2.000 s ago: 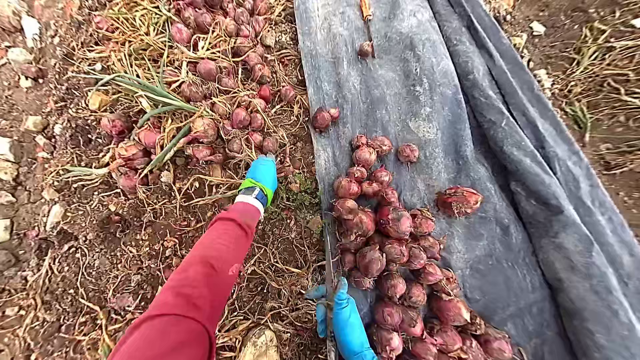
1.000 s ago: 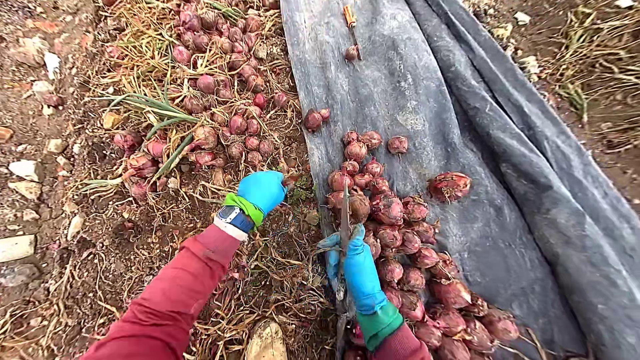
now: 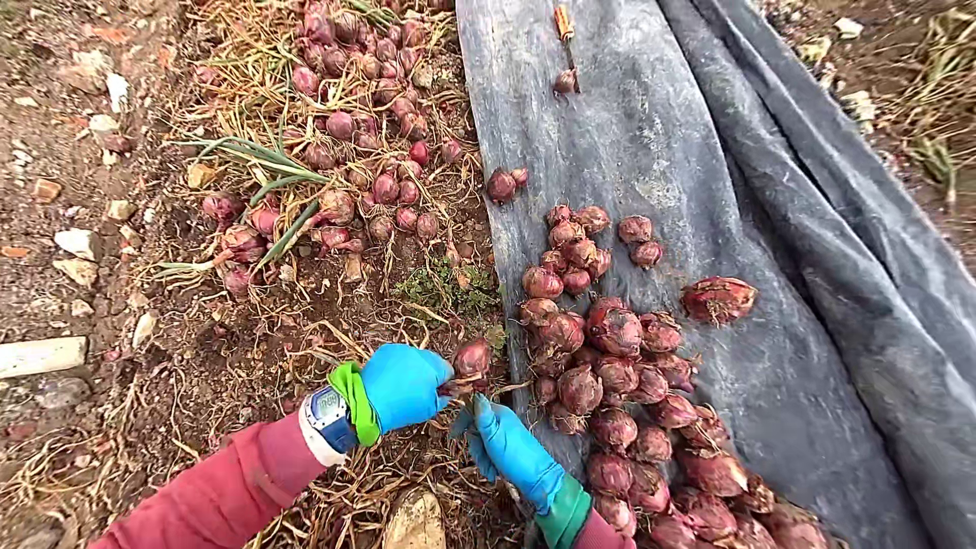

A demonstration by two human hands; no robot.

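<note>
My left hand (image 3: 406,386), in a blue glove, grips a red onion (image 3: 471,358) by its dry neck, with the bulb pointing up and away. Close below and to the right, my right hand (image 3: 512,451), also blue-gloved, has its fingertips by the onion's neck. Whether a tool is in that hand cannot be made out. Many red onions (image 3: 614,329) lie heaped on a grey fabric sheet (image 3: 770,396) to the right. On the soil at upper left is another pile of red onions (image 3: 341,126), mixed with dry stalks and some green leaves (image 3: 263,156).
An orange-handled tool (image 3: 564,24) lies on the sheet's far part, with a small onion at its tip. Heavy folds run along the sheet's right side. Stones (image 3: 76,242) and a pale flat piece (image 3: 42,356) lie on soil at left. A shoe tip (image 3: 415,522) shows below.
My left hand has come back from the soil pile and now holds an onion. A long metal tool seen at my right hand one second ago no longer shows clearly. Another onion lies by the small one on the sheet.
</note>
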